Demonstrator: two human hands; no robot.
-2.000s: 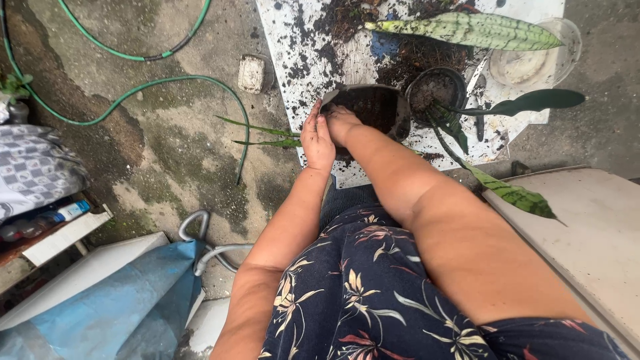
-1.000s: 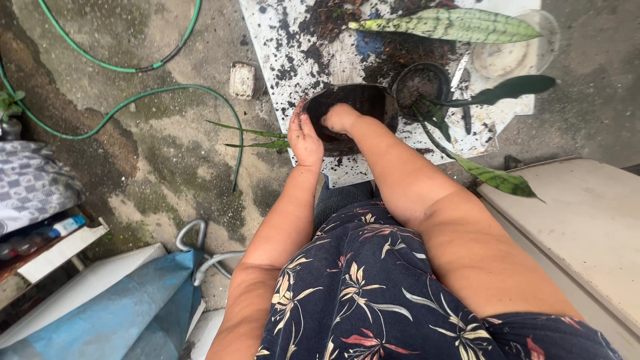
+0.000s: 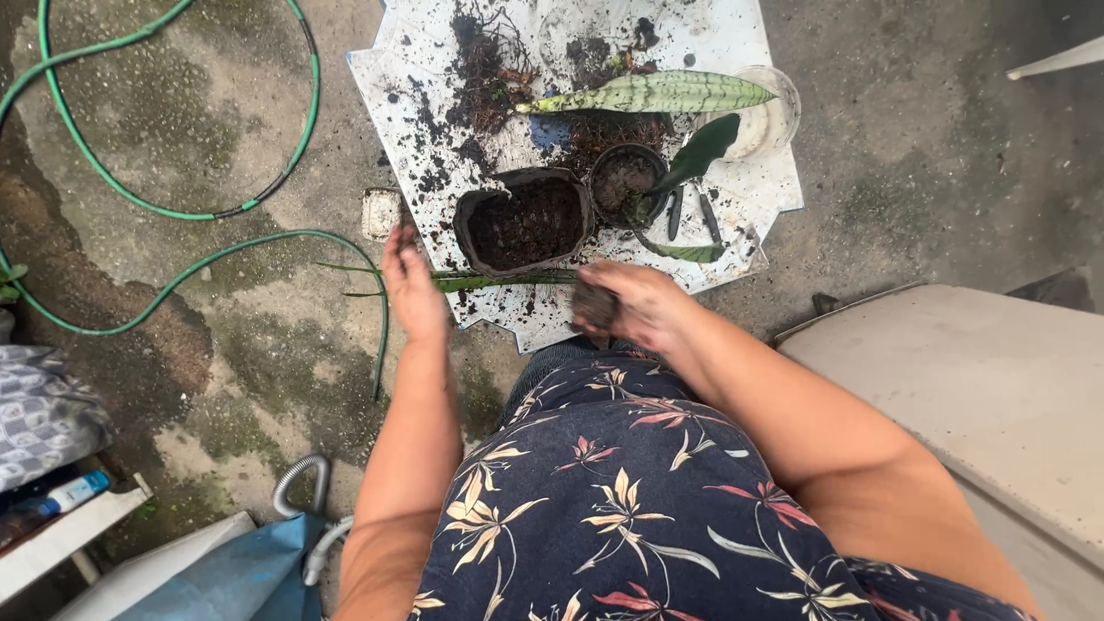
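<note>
My right hand [image 3: 634, 302] grips the dark root ball [image 3: 595, 306] of a narrow-leaved plant, whose long green leaves [image 3: 483, 280] stretch left along the near side of a dark rectangular pot [image 3: 526, 222] of soil. My left hand [image 3: 414, 289] is raised at the left with its fingers upright, beside the leaves; whether it touches them cannot be told. A round black pot [image 3: 628, 185] with soil and a dark-leaved plant [image 3: 699, 151] stands right of the rectangular pot. Beyond them lies a cut variegated snake plant leaf [image 3: 651, 92].
A white board [image 3: 405, 95] strewn with soil and roots lies on the concrete. It bears black-handled tools [image 3: 675, 214] and a clear round container [image 3: 772, 112]. A small pale block [image 3: 380, 214] and a green hose [image 3: 302, 147] are at left; a beige panel [image 3: 949, 371] is at right.
My right hand has come out of the rectangular pot and now holds a root ball nearer my body. My left hand has moved off the pot's rim to the left.
</note>
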